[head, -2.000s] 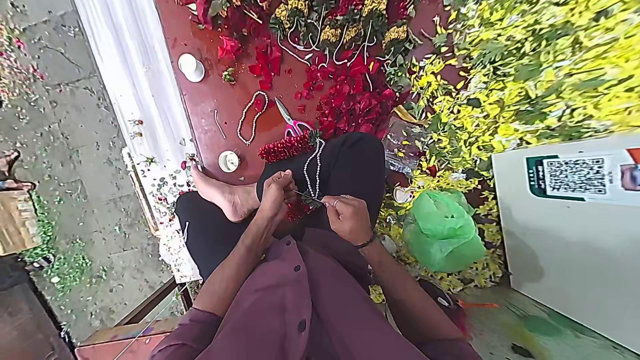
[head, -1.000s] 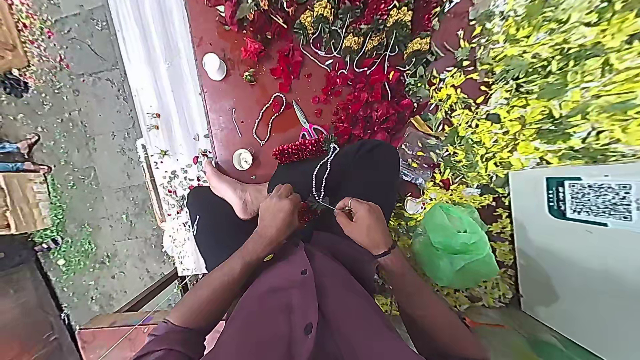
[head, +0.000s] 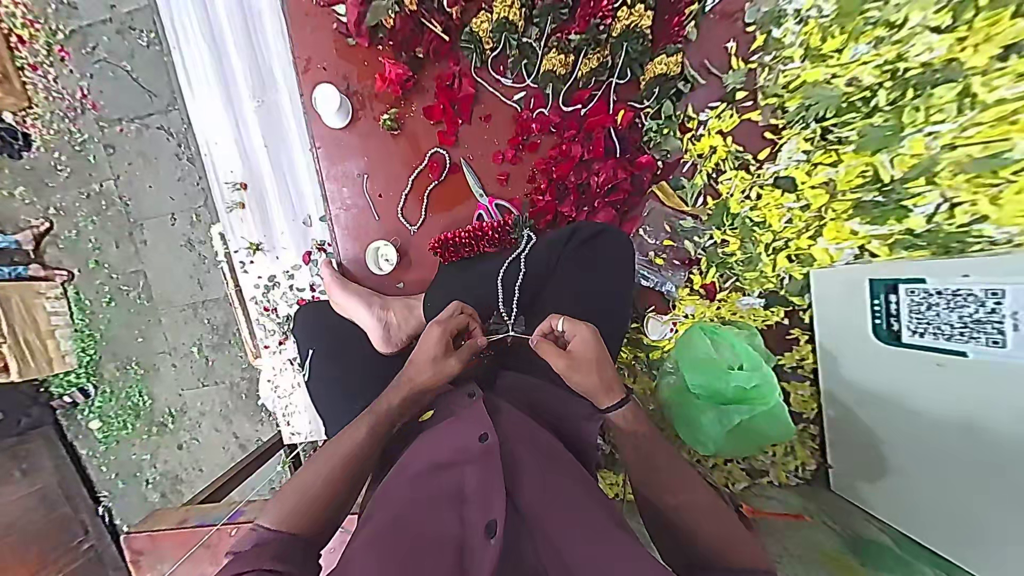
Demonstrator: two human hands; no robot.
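Observation:
Over my lap, my left hand (head: 452, 340) and my right hand (head: 572, 352) pinch a thin white string (head: 510, 335) between them, pulled out sideways. A loop of silvery beads (head: 500, 280) runs up from the middle of the string. Its top reaches the green end of a dense red flower roll (head: 472, 239), which lies by my knee. Pink-handled scissors (head: 488, 196) lie partly behind the roll with the blades pointing away. A second bead loop (head: 406, 192) rests on the red surface to the left. Something dark lies behind the string, too unclear to name.
Two white spools or cups (head: 331, 106) (head: 382, 257) stand at the left. Red petals (head: 588, 172) and yellow flower bunches with white strings (head: 558, 62) lie ahead. Yellow flowers (head: 888, 152), a green plastic bag (head: 720, 392) and a pale box (head: 920, 424) are at the right.
My hands have moved apart, and the string between them now runs nearly straight across. The dark red thing near my fingers earlier is much less visible.

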